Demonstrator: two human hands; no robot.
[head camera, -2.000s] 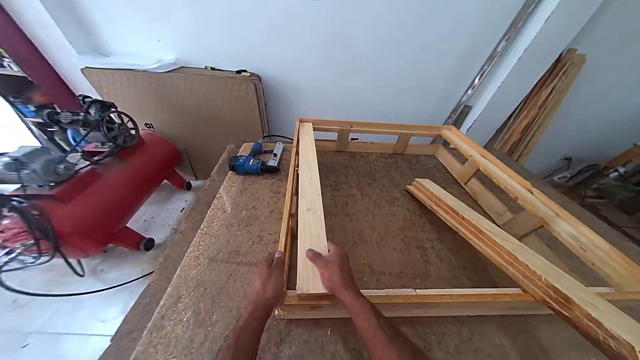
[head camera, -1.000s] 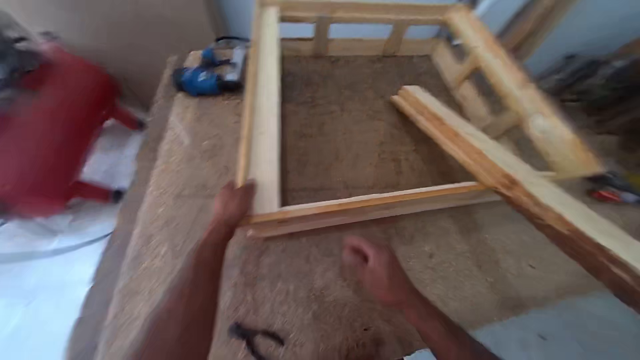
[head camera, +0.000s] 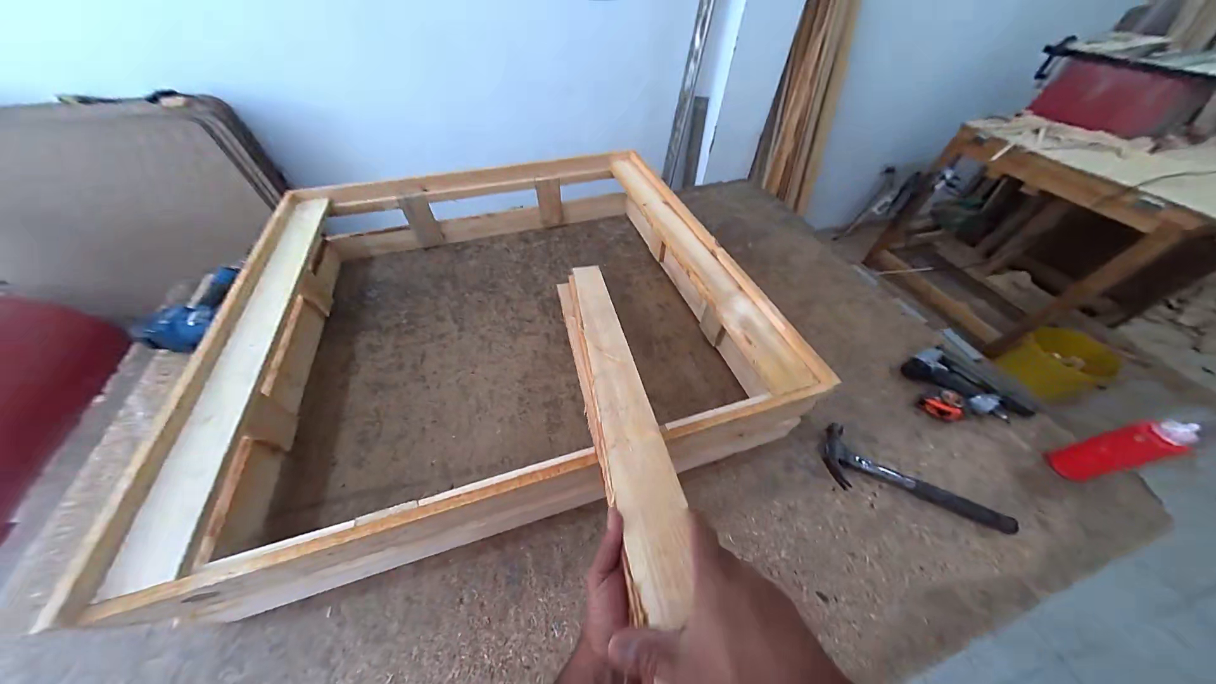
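Note:
A rectangular wooden frame (head camera: 513, 494) lies on the particle-board worktop (head camera: 437, 370). Loose boards (head camera: 627, 408), at least two and laid together, rest across its front rail, with their far ends over the frame's inside. Both hands are on the boards' near end: my left hand (head camera: 608, 589) grips them from the left side, and my right hand (head camera: 731, 608), slightly blurred, closes on them from the right. A flat pale board (head camera: 237, 380) lies along the frame's left side. To the right of the frame lies a claw hammer (head camera: 912, 484).
A blue power tool (head camera: 180, 323) sits left of the frame, near a red tank (head camera: 52, 389). At right are dark hand tools (head camera: 959, 380), an orange tape measure (head camera: 940, 406), a red bottle (head camera: 1121, 449) and a yellow bucket (head camera: 1059, 363). Brown sheets (head camera: 123, 199) lean on the wall.
Both hands have left the frame's left front corner and moved right to the loose boards, which now lie more nearly straight ahead. The view has swung right, showing the hammer and the bottle.

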